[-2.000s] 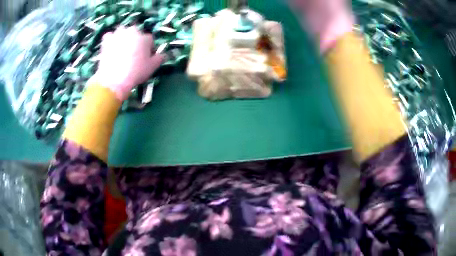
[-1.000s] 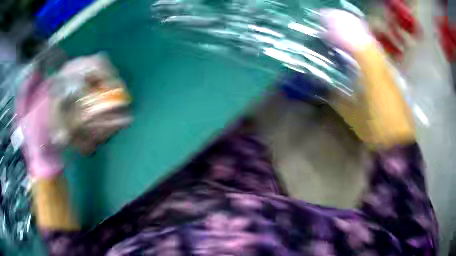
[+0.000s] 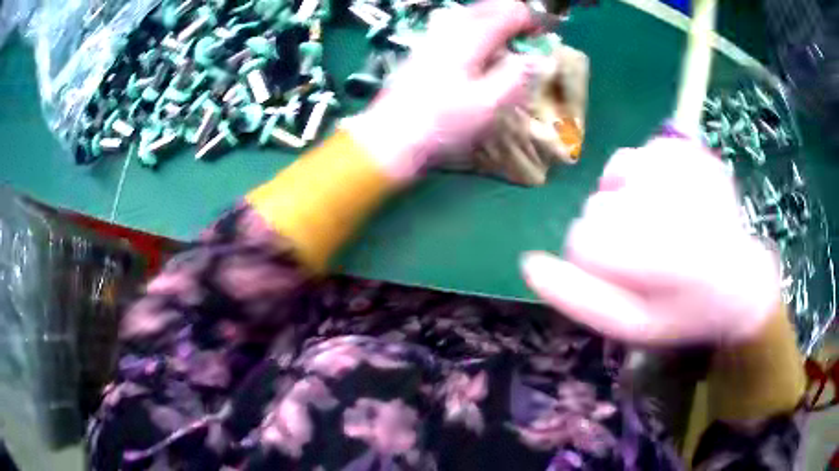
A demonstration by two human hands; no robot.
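Observation:
My left hand (image 3: 451,87), in a pale pink glove, reaches over the wrapped fixture (image 3: 524,147). Its fingertips are at the teal-topped seat (image 3: 538,44), under a dark metal tool end (image 3: 550,7). Whether the fingers hold a part is hidden. My right hand (image 3: 672,244), gloved and blurred, is large and close to the camera at right. Its fingers are curled at the lower end of a pale yellowish rod (image 3: 699,64) that rises to the top edge; the thumb sticks out left. A loose heap of teal-headed shaft parts (image 3: 230,78) lies at left.
A crumpled clear bag (image 3: 64,64) borders the heap at far left. A clear tray with grouped parts (image 3: 782,184) lies along the right side, partly behind my right hand. The green table (image 3: 423,239) has a curved front edge. Bagged grey-clear stacks (image 3: 55,322) stand below left.
The view has swung back from the right side to the fixture. My left hand has moved onto the fixture seat. My right hand has left the tray area and is now at the pale rod.

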